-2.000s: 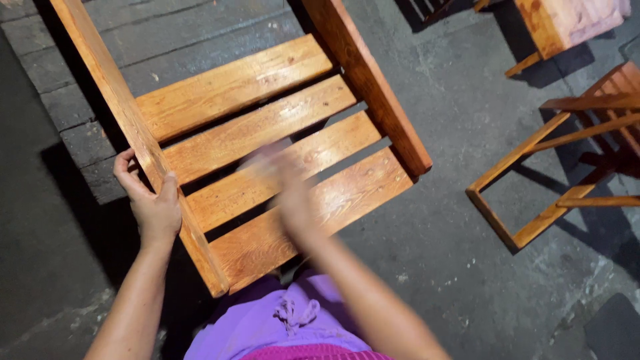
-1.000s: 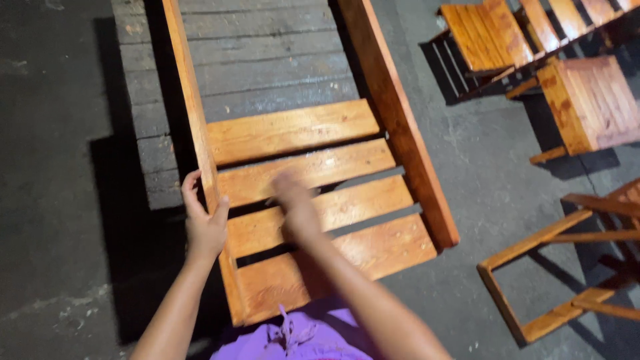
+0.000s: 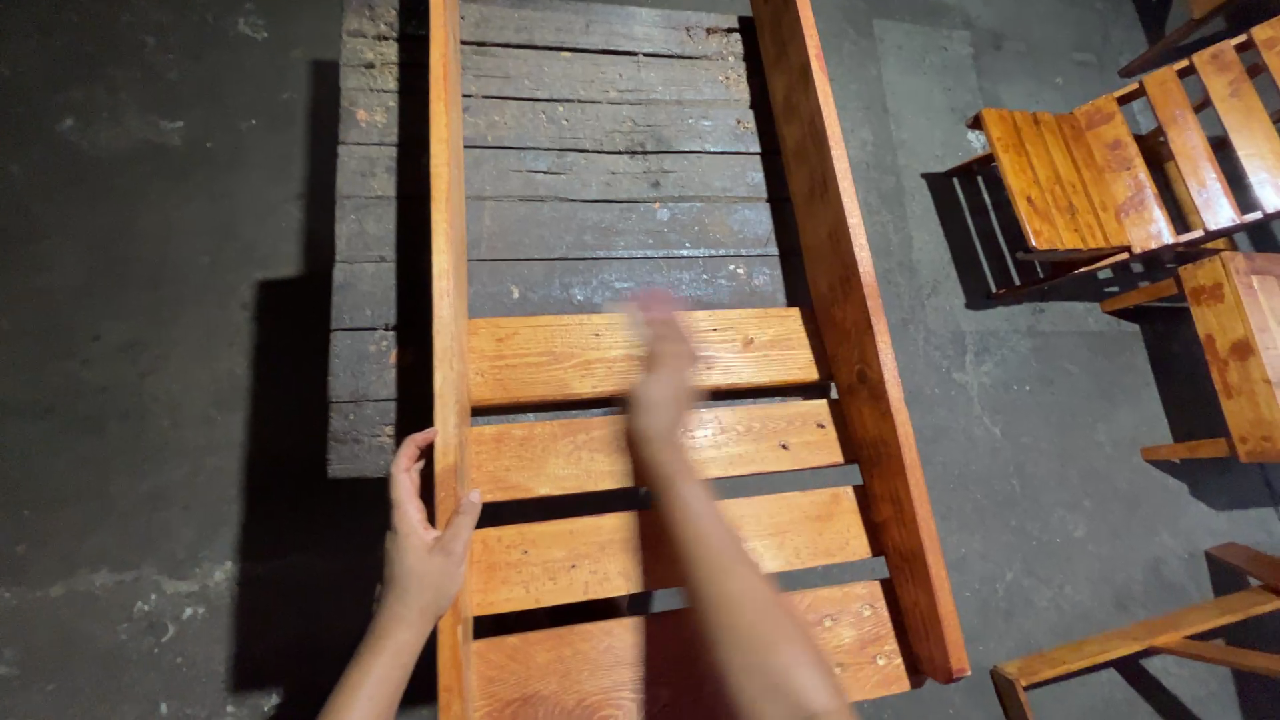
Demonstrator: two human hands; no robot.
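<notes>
A varnished wooden frame with two long side rails and several cross slats lies before me. My left hand (image 3: 428, 530) grips its left side rail (image 3: 452, 370), thumb on the inner side and fingers outside. Over the topmost slat (image 3: 560, 360) is my right hand (image 3: 660, 370), blurred by motion. A pinkish, blurred thing (image 3: 652, 302) shows at its fingertips; whether it is a cloth or a pad cannot be told. The right side rail (image 3: 850, 300) slants down on the far side of the slats.
Dark weathered planks (image 3: 610, 180) of a low platform lie beneath the frame. On the concrete floor (image 3: 120, 330) at the right stand a slatted wooden chair (image 3: 1080, 180), another wooden piece (image 3: 1240, 350) and part of a wooden frame (image 3: 1140, 635).
My right hand has moved from the lower slats up to the topmost slat. My left hand stays on the left rail. The view has turned, and the frame now appears more upright.
</notes>
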